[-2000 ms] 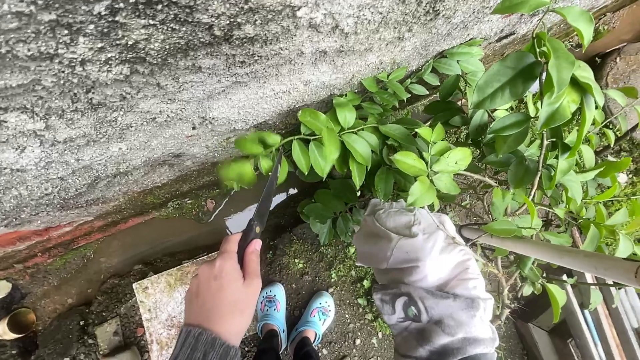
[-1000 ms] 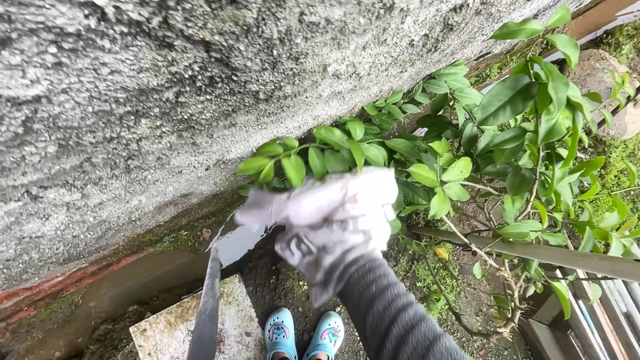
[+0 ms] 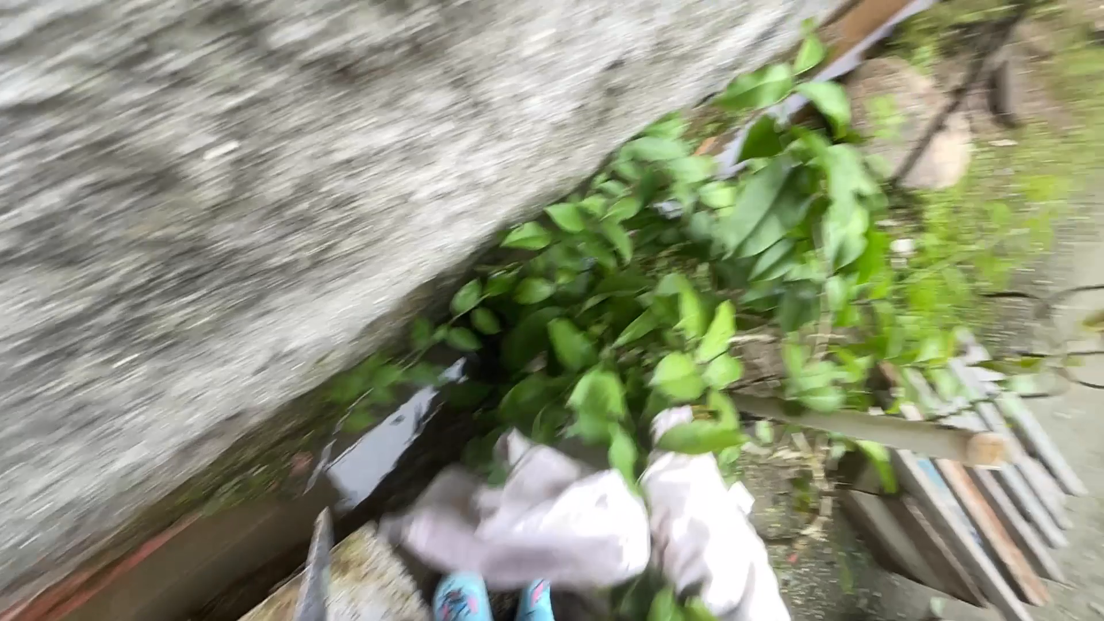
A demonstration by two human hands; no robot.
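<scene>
A knife blade (image 3: 316,569) points up at the bottom left; its handle and my left hand are below the frame. Pale, blurred fabric (image 3: 561,517) covers my right hand (image 3: 716,535) at the bottom centre, so the fingers are hidden. The fabric lies against the lower leaves of a green leafy plant (image 3: 595,397). More leaves show just under it at the bottom edge. Whether the hand grips a stem cannot be told.
A rough concrete wall (image 3: 259,172) fills the upper left, with a wet channel (image 3: 384,444) along its base. A wooden pole (image 3: 871,431) and stacked slats (image 3: 992,517) are at right. Blue clogs (image 3: 463,597) stand by a stone slab (image 3: 371,578).
The covered right hand has moved from the branch tip beside the wall down to the plant's lower side. The long leafy sprig over the channel no longer shows there. The view has tilted and blurred.
</scene>
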